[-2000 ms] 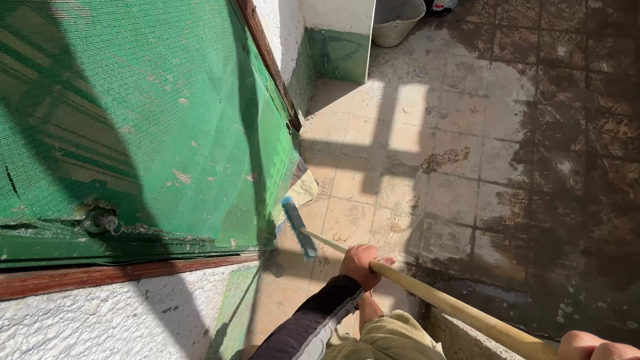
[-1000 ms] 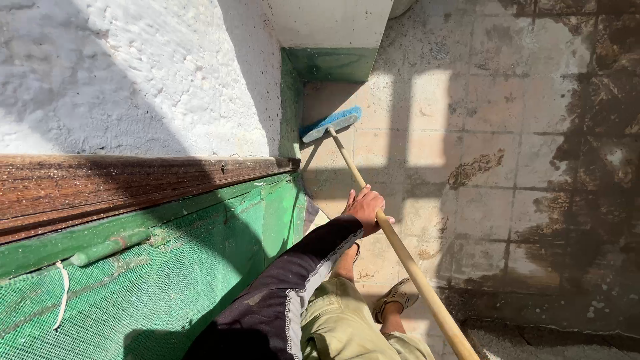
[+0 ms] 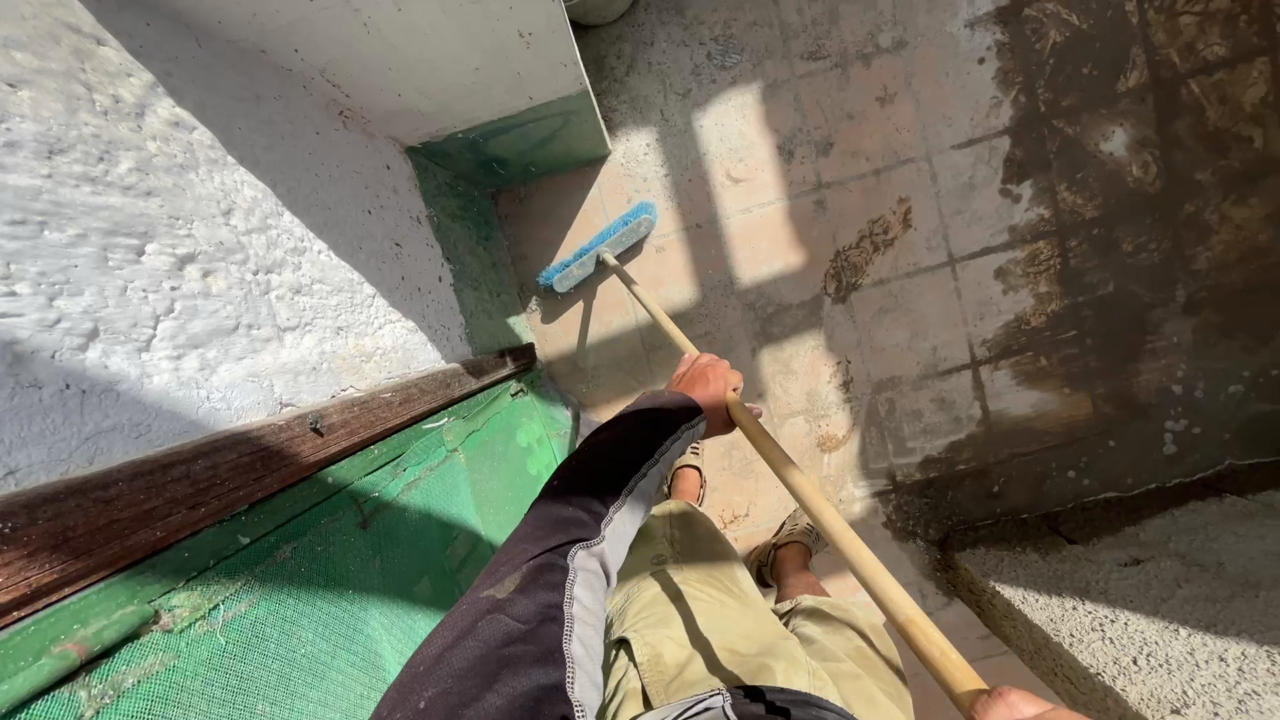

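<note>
A push broom with a pale wooden handle (image 3: 830,520) runs from the bottom right up to the middle. My left hand (image 3: 708,392), at the end of a dark sleeve, is closed around the handle partway along. At the bottom edge, my right hand (image 3: 1020,704) grips the handle's upper end and is partly cut off by the frame. The broom's head (image 3: 600,250), grey with blue bristles, lies at the tiled floor (image 3: 880,330) near the wall corner; its shadow falls beside it.
A rough white wall (image 3: 200,250) with a green painted base (image 3: 465,240) stands at the left. Below it are a dark wooden beam (image 3: 250,455) and green mesh (image 3: 330,590). Dark wet dirt (image 3: 1150,220) covers tiles at the right, above a rough concrete ledge (image 3: 1160,590).
The view has swung strongly. Since one second ago the broom head has moved away from the green wall base, out over the tiles. Both hands have kept the handle where seen.
</note>
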